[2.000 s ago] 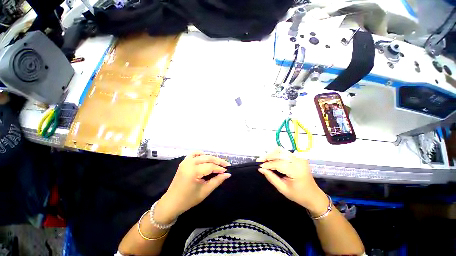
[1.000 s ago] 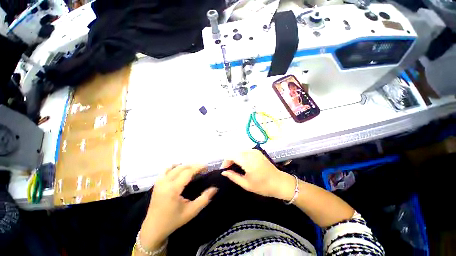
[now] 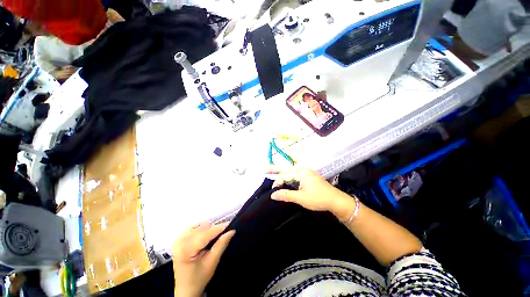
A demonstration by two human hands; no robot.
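A black garment piece [image 3: 273, 232] lies over my lap and up against the front edge of the white table. My left hand [image 3: 200, 246] pinches its edge at the lower left, thumb against fingers. My right hand [image 3: 302, 188] holds the same edge further up and to the right, near the table edge. The edge runs taut and slanting between both hands. Fabric scissors [image 3: 279, 150] with green and yellow handles lie on the table just beyond my right hand.
A white sewing machine [image 3: 308, 55] stands behind, a black strip [image 3: 267, 61] over its arm. A lit smartphone [image 3: 315, 111] lies before it. A black garment pile [image 3: 145, 64], brown taped panel [image 3: 113, 209] and grey fan-like box [image 3: 32, 235] are left. Blue crates are lower right.
The view has turned, so the machine and phone appear further left. My hands have moved apart along the fabric edge, and my left hand has closed from a looser pose onto it.
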